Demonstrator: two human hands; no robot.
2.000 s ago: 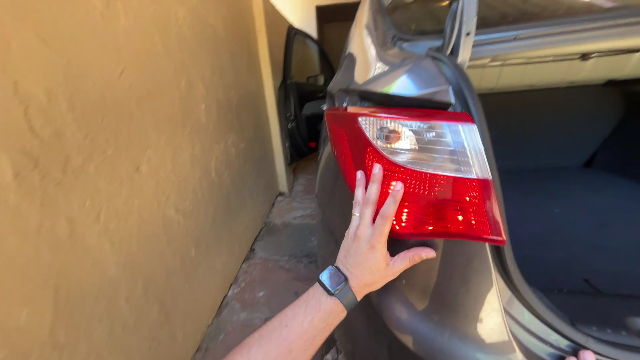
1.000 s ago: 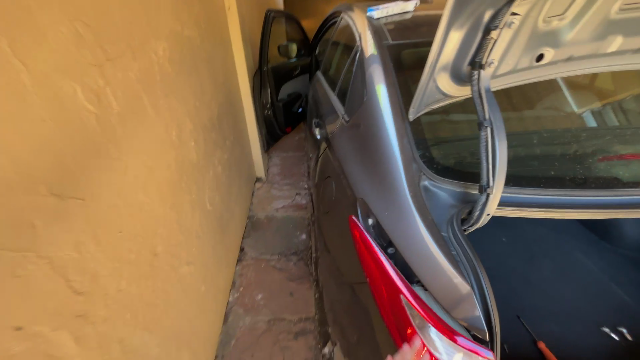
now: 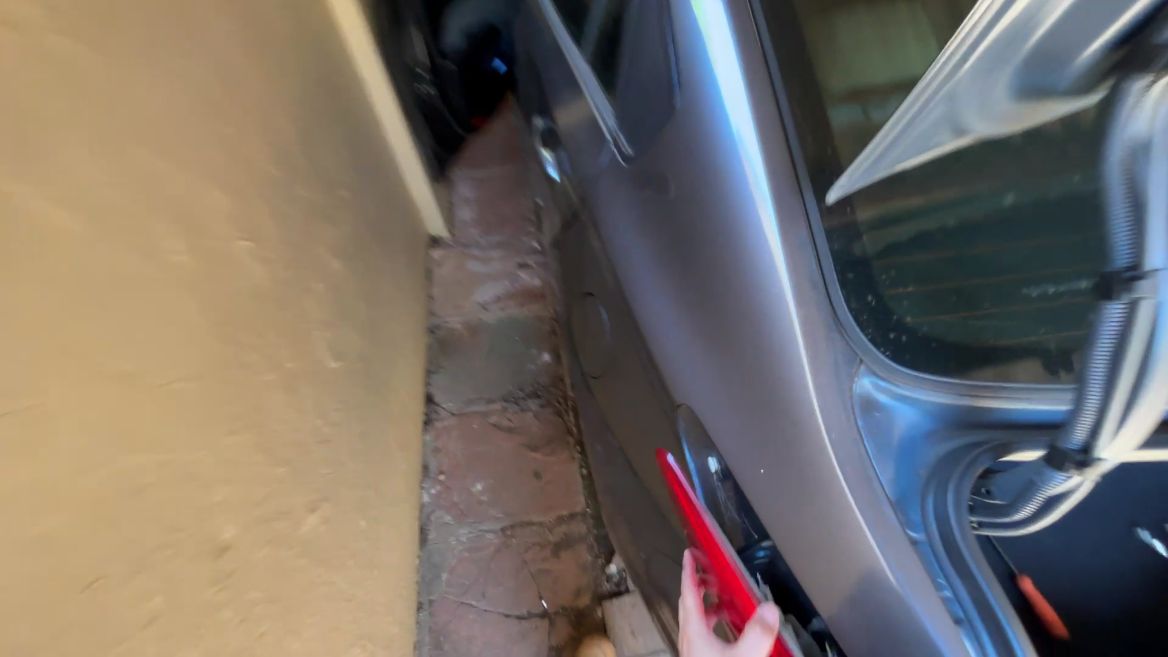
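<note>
At the bottom of the head view, my left hand (image 3: 716,620) grips the red tail light (image 3: 714,547), thumb on one side and fingers on the other. The light stands away from the rear corner of the grey car (image 3: 730,274), tilted outward, with the dark lamp recess (image 3: 762,552) exposed beside it. Its lower part is cut off by the frame edge. My right hand is out of view.
A tan plastered wall (image 3: 210,347) runs along the left, with a narrow strip of stone paving (image 3: 497,456) between it and the car. The raised trunk lid (image 3: 995,91) and its hinge arm (image 3: 1109,347) are at right. An orange-handled tool (image 3: 1040,604) lies in the trunk.
The tail light, seated against the car two seconds ago with my left hand flat on it, now stands off the body in that hand's grip. The view has swung toward the car's side.
</note>
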